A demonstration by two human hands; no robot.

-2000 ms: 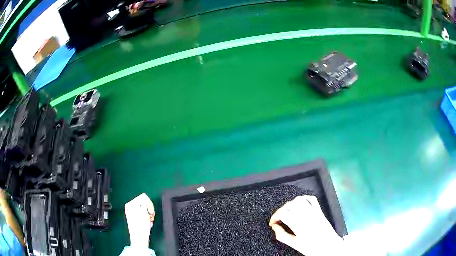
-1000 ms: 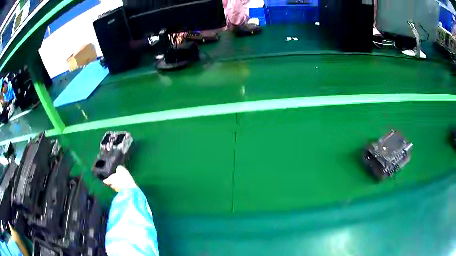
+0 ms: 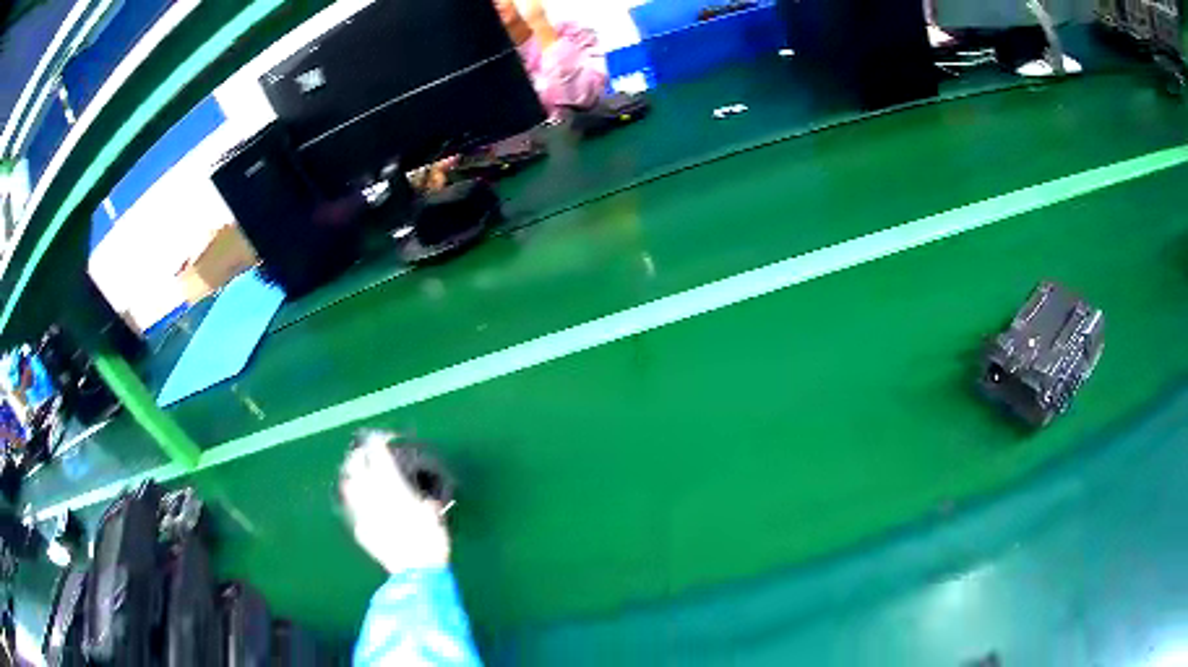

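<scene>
My left hand (image 3: 391, 508), blurred, with a light-blue sleeve, is at the lower left centre over the green belt. It grips a black housing (image 3: 425, 474), which is mostly covered by the hand; only its dark right side shows. My right hand is not in view. Another black housing (image 3: 1046, 354) with ribs and slots lies on the green belt (image 3: 730, 430) at the right, apart from my hand.
Dark upright housings (image 3: 120, 586) stand in rows at the lower left. A pale line (image 3: 704, 297) crosses the belt. Behind it are a black monitor (image 3: 404, 85), a light-blue sheet (image 3: 224, 341), a green post (image 3: 146, 411) and a person's pink sleeve (image 3: 568, 65).
My left hand has moved right with the housing from the left part of the belt. The view has tilted. The parts tray and my right hand, seen two seconds ago, are out of view.
</scene>
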